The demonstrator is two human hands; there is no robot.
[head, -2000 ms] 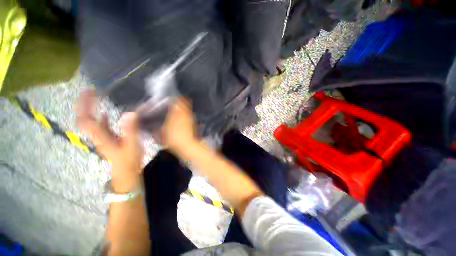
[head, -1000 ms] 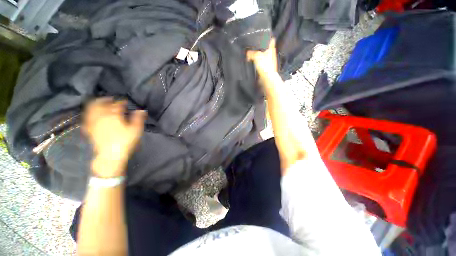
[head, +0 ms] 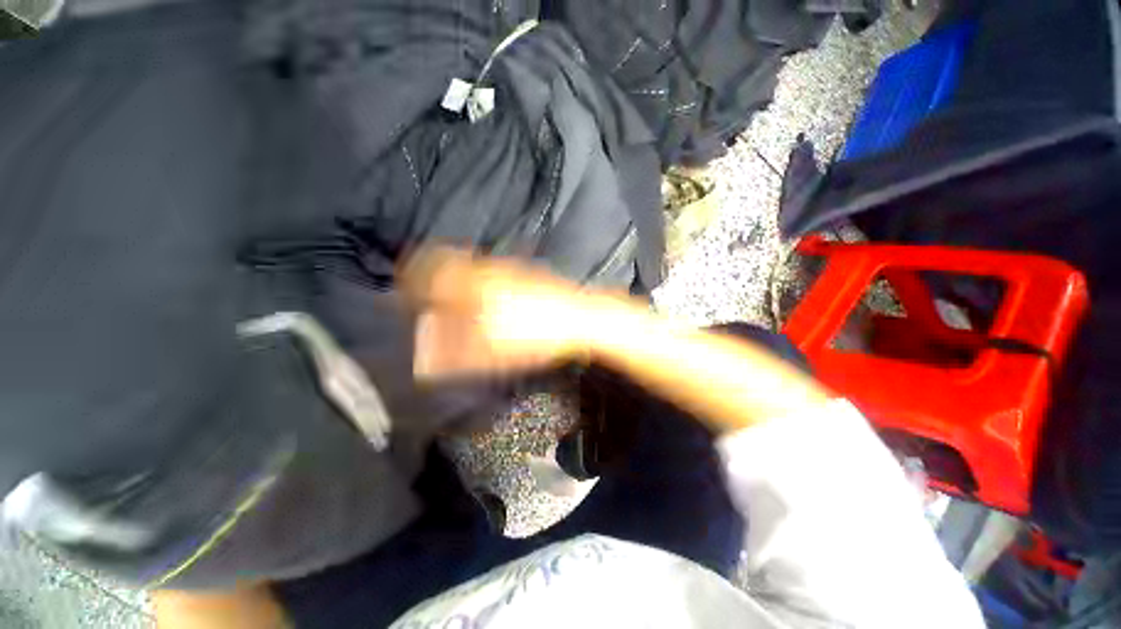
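A large dark grey garment bundle (head: 111, 246), blurred, fills the left side. A loose pale tie strip (head: 334, 369) lies across its lower right part, and a yellow line runs near its lower edge. More dark grey pieces (head: 479, 184) with pale stitching lie beside it, with small white bundle tickets (head: 467, 98) on a thin pale cord. My right hand (head: 455, 313) is strongly blurred over the dark cloth, right of the pale strip; its grip is unclear. Of my left arm only a piece of forearm (head: 221, 608) shows at the bottom edge; the hand is hidden by the bundle.
A red plastic stool (head: 947, 393) stands on the right. Behind it are a blue plastic crate (head: 910, 92) and dark cloth (head: 1033, 111). More dark pieces (head: 701, 62) lie at the top, beside speckled floor (head: 725, 246). My knees are below my hands.
The large bundle on the left now covers pieces that showed a second ago. My right hand has moved left and down from the upper cloth. My left hand has dropped out of sight.
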